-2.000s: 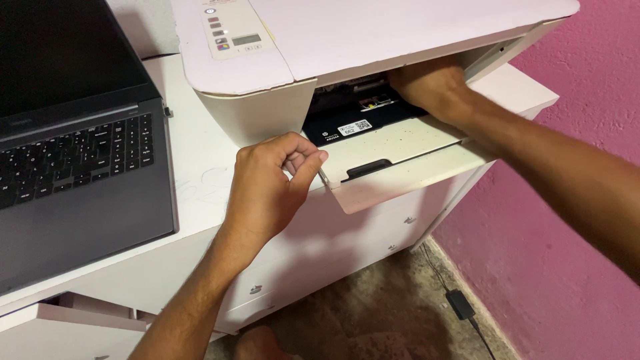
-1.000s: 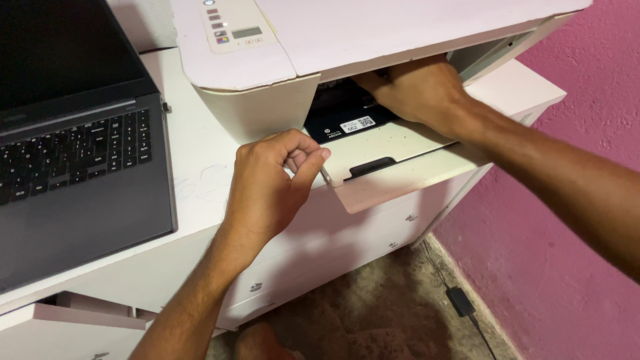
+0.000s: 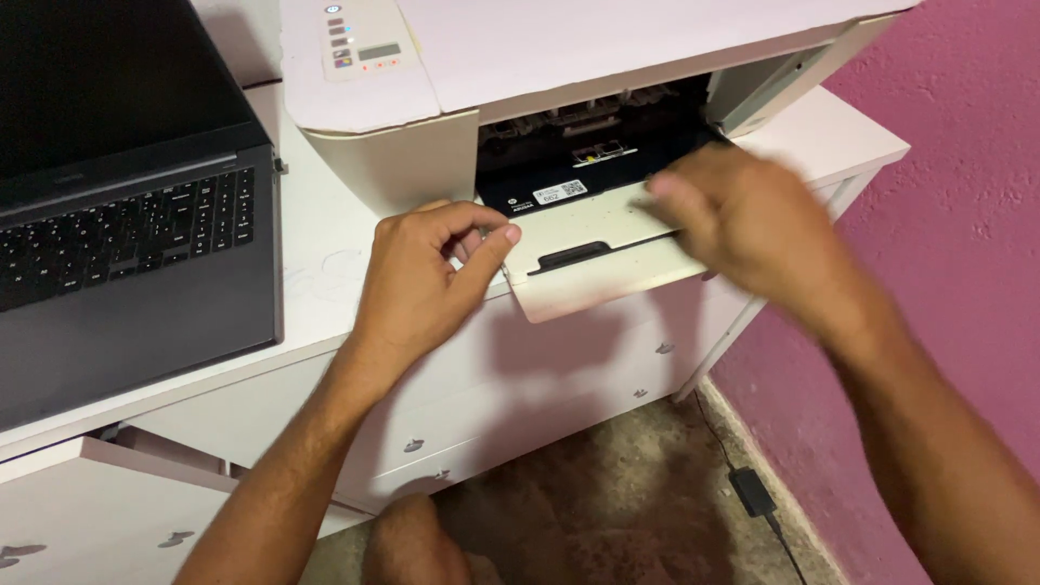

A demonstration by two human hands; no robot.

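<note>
An HP inkjet printer [image 3: 617,49] stands with its front open, showing a dark interior with a label and a small part bearing a yellow mark. My left hand [image 3: 439,268] pinches the left edge of the lowered cream front tray [image 3: 593,284] between thumb and fingers. Blurred by motion, my right hand [image 3: 739,211] is over the right side of that tray, just outside the opening. Its fingertips are partly hidden, so whether it holds anything cannot be told. Small lights glow on the printer's control panel [image 3: 361,41].
A dark laptop [image 3: 138,276] lies open at the left on the white dresser [image 3: 325,276]. Below it, a drawer [image 3: 106,504] juts out at lower left. A pink wall [image 3: 959,244] borders the right side. A black power adapter [image 3: 752,491] lies on the floor near a knee.
My right hand has come out of the printer's opening toward the front right, uncovering the interior. My left hand has stayed at the tray's left edge.
</note>
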